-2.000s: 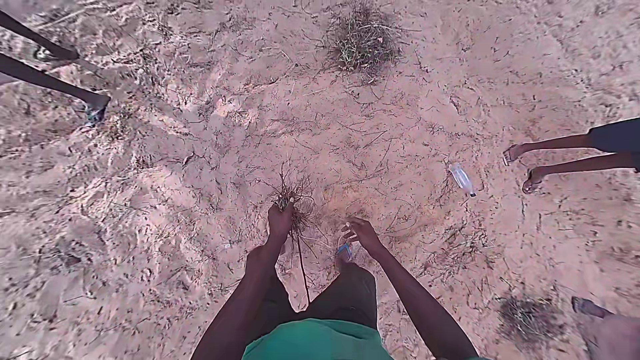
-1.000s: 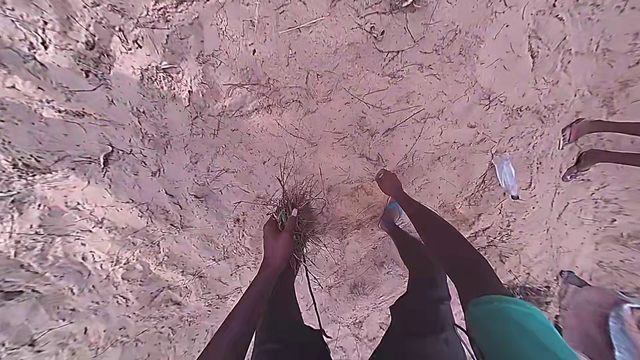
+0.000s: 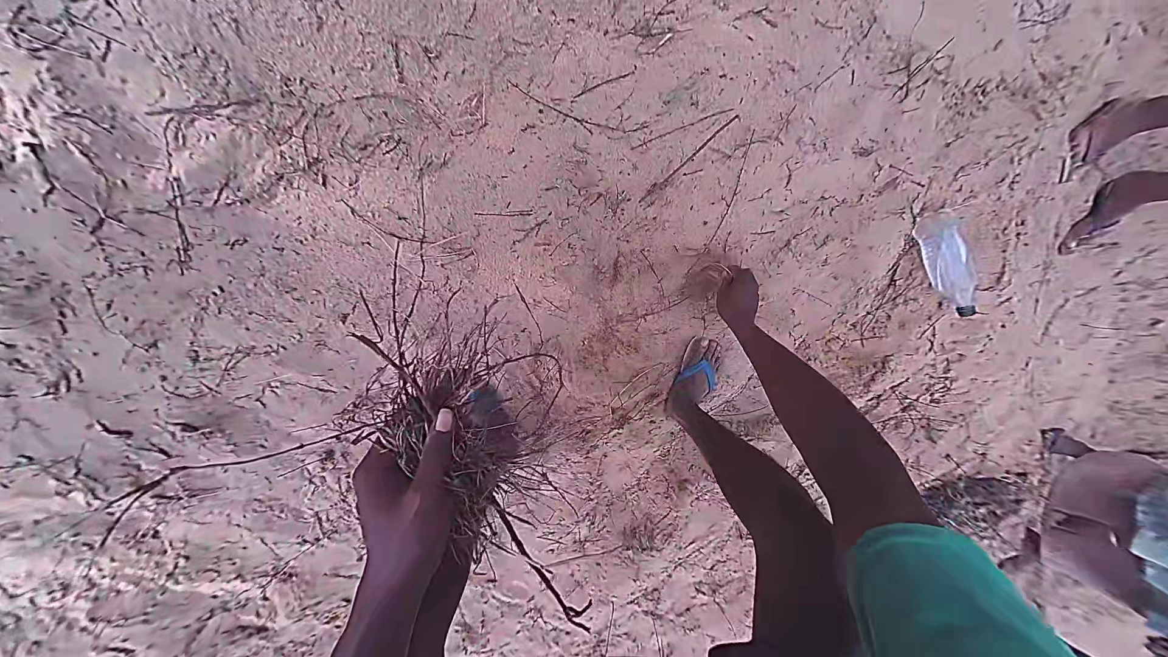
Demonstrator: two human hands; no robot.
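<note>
My left hand (image 3: 411, 484) grips a tangled bundle of dry twigs and grass (image 3: 456, 429), its thumb pressed over the top. Long thin sticks poke out of the bundle up, to the left and down to the right. Over the sandy ground, ahead of my sandalled foot (image 3: 696, 376), my right hand (image 3: 737, 297) is closed on a small tuft of dry grass (image 3: 707, 278), blurred at its edges. The fingers' far side is hidden.
A clear plastic bottle (image 3: 947, 263) lies on the sand at right. Another person's feet (image 3: 1109, 182) stand beyond it at the right edge. Lower right, a further person's bare limbs (image 3: 1090, 511) show near a dark heap of twigs (image 3: 976, 502). Loose twigs (image 3: 689, 160) lie scattered ahead.
My right hand, with fingers apart two seconds ago, is now closed on dry grass and farther out from my body. My left hand still holds the bundle. The view has shifted closer to the ground.
</note>
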